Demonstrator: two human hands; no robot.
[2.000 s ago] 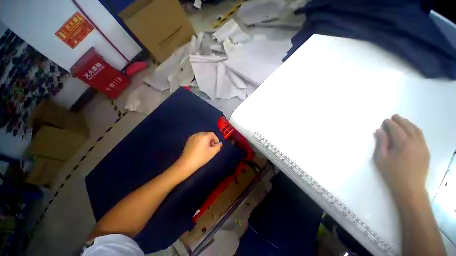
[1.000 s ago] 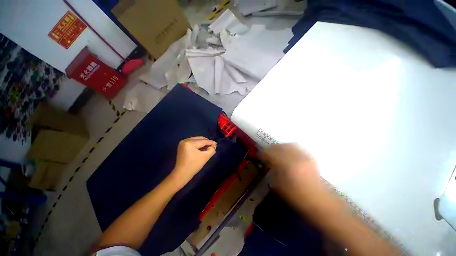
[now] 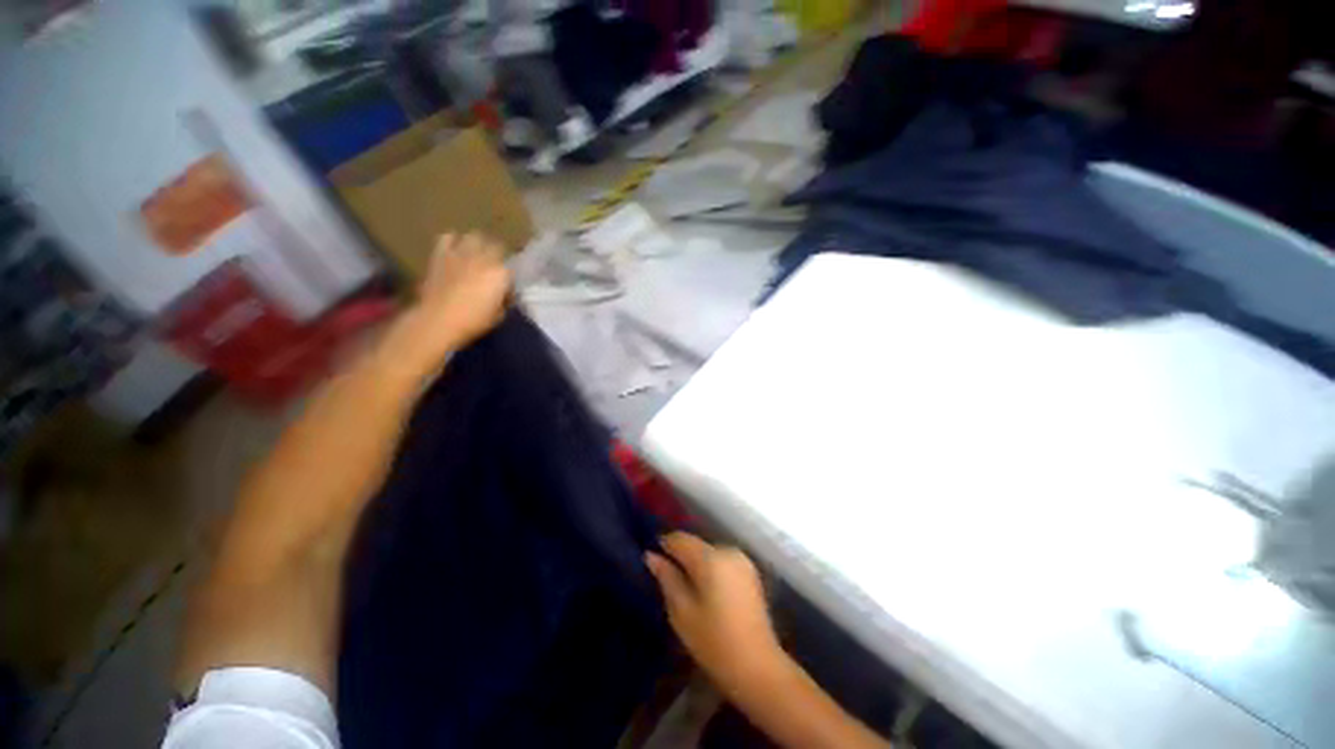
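Note:
A dark navy garment panel (image 3: 505, 542) hangs between my two hands, left of the white sewing table (image 3: 937, 454). My left hand (image 3: 466, 285) is raised and grips its upper corner. My right hand (image 3: 718, 593) pinches its edge beside the table's front edge. The picture is blurred, and the lower part of the panel runs out of the frame's bottom.
Crumpled navy cloth (image 3: 996, 205) lies at the table's far end. A blurred grey machine part (image 3: 1303, 534) stands at the right. Pale scraps (image 3: 644, 315) and a cardboard box (image 3: 432, 198) are on the floor, with a red box (image 3: 242, 329) at the left.
My left hand has moved up and away, lifting the panel that lay flat. My right hand has come off the table onto the panel's edge. The view has shifted towards the machine.

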